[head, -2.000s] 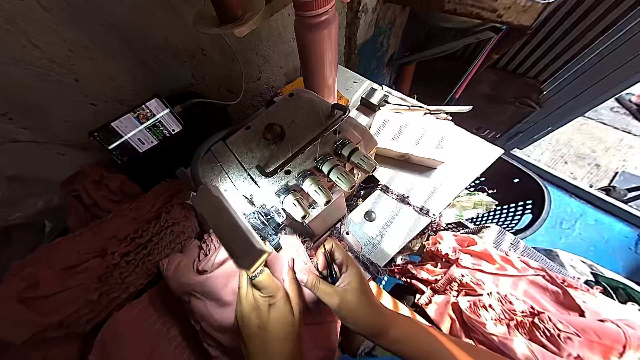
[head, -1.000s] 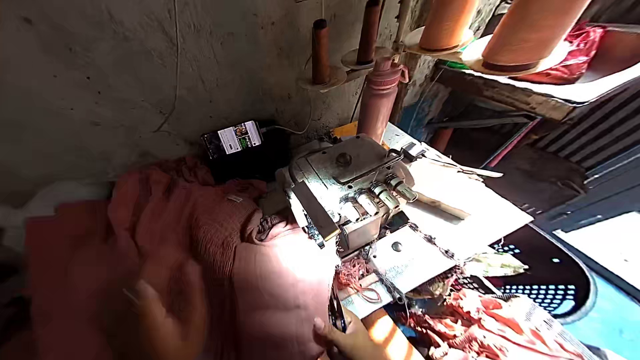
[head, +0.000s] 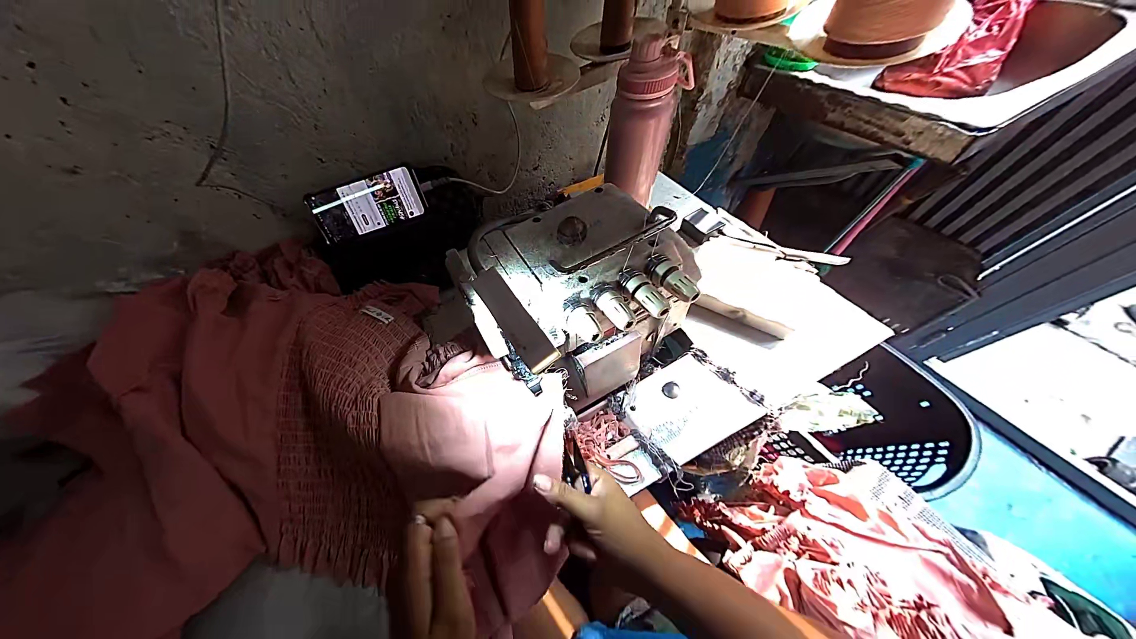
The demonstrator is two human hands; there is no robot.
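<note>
An overlock sewing machine (head: 568, 257) with several tension dials stands in the middle. Pink fabric (head: 461, 435) lies at its presser foot and hangs over the near edge, joined to a shirred part (head: 342, 382) spread to the left. My left hand (head: 437, 568) holds the lower part of the pink fabric, fingers together. My right hand (head: 590, 524) is at the fabric's right edge, below the machine, and holds a dark, narrow tool (head: 579, 466), possibly thread snips; its tips are partly hidden.
A lit phone (head: 368, 206) leans by the wall. Behind the machine stands a pink bottle (head: 643, 120); a wooden stick (head: 741, 317) lies on the white table (head: 825, 328). Thread cones (head: 530, 44) rise above. A perforated basket (head: 963, 444) and piled pink cloth (head: 852, 550) are at the right.
My left hand was beside my right at the presser foot, then over the cloth at the left; now it grips the pink fabric near the front. More of the garment lies spread left. The view has shifted.
</note>
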